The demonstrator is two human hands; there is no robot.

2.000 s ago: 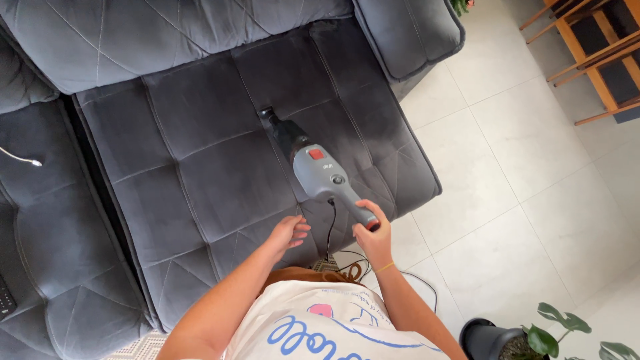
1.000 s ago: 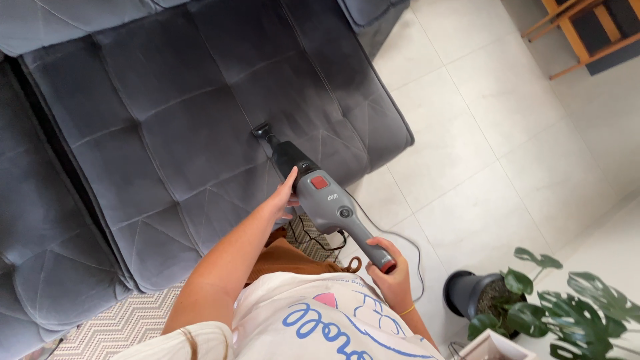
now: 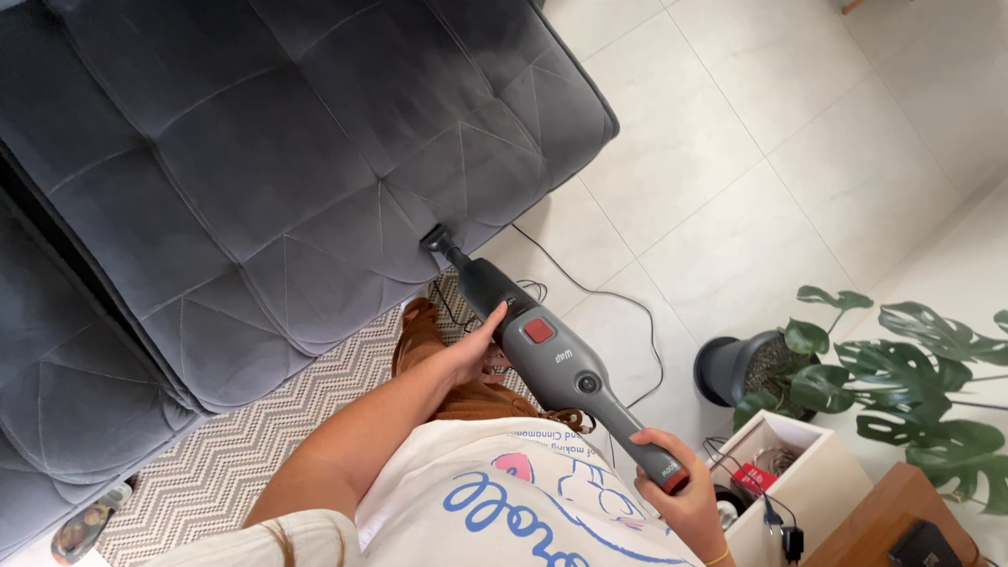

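Observation:
A grey and black Wap handheld vacuum cleaner (image 3: 551, 354) runs diagonally across the middle of the view. Its small black brush nozzle (image 3: 435, 238) rests at the front edge of the dark grey tufted sofa seat (image 3: 315, 157). My right hand (image 3: 681, 480) is closed around the handle's rear end. My left hand (image 3: 482, 354) supports the vacuum's body near the dark dust container, thumb on its upper side; the fingers beneath are partly hidden. A black power cord (image 3: 630, 295) trails over the floor beside the vacuum.
Pale floor tiles (image 3: 709, 157) lie right of the sofa. A zigzag rug (image 3: 205, 465) runs below it, with a flip-flop (image 3: 83, 524) at lower left. A potted monstera (image 3: 890, 386), an open white drawer (image 3: 827, 465) holding cords, and a wooden surface (image 3: 874, 512) stand at right.
The nozzle has moved from the middle of the seat to its front edge. My left hand, off the vacuum two seconds ago, now supports its body. The view has shifted toward the floor and plant.

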